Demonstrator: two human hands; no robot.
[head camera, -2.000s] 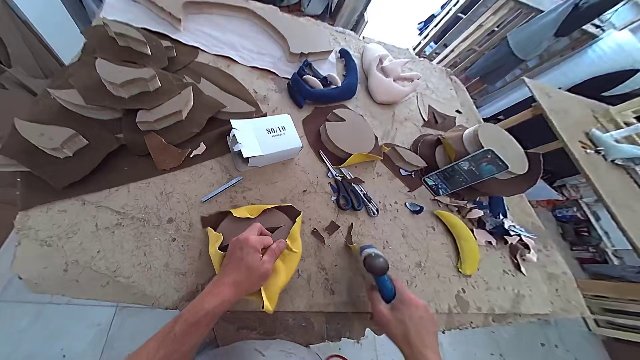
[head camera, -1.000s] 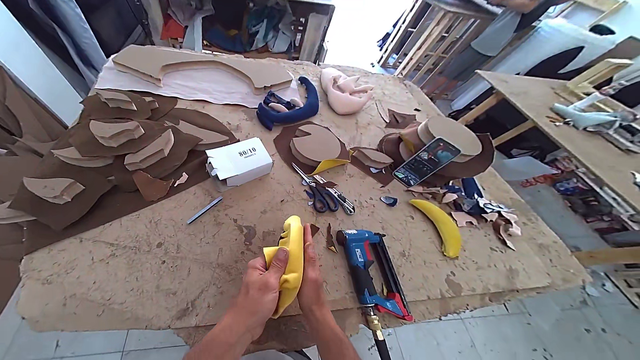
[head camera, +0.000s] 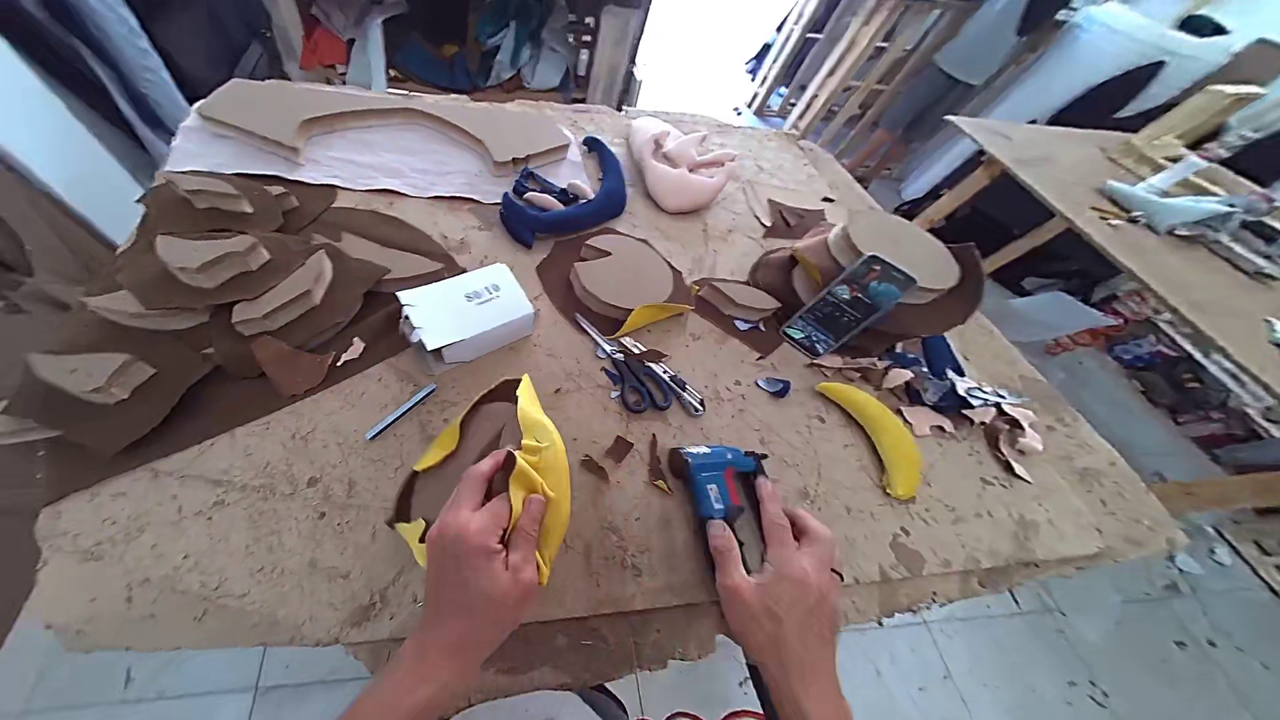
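My left hand (head camera: 485, 560) grips the edge of a yellow and brown fabric piece (head camera: 545, 470), thumb on the yellow cloth and fingers folded over its rim; its brown inner side faces up. To the right, my right hand (head camera: 780, 570) is around the handle of a blue pneumatic stapler (head camera: 712, 485), which lies on the worktable with its hose running down toward me. Small brown scraps (head camera: 619, 449) lie between the two. Farther right rests a yellow padded crescent (head camera: 885, 440). Dark-handled scissors (head camera: 640, 382) and a utility knife (head camera: 680, 388) lie beyond the scraps.
Brown fabric with foam pieces (head camera: 210, 260) covers the left side. A white box (head camera: 468, 315), a blue padded shape (head camera: 575, 205), a pink one (head camera: 680, 170) and a foam disc on brown fabric (head camera: 620, 275) stand farther back. A phone (head camera: 850, 305) leans at right, near offcuts (head camera: 960, 390).
My right hand has left the yellow piece and gone right to the stapler, which lay untouched one second ago. The yellow piece, held upright in both hands then, now lies spread under my left hand.
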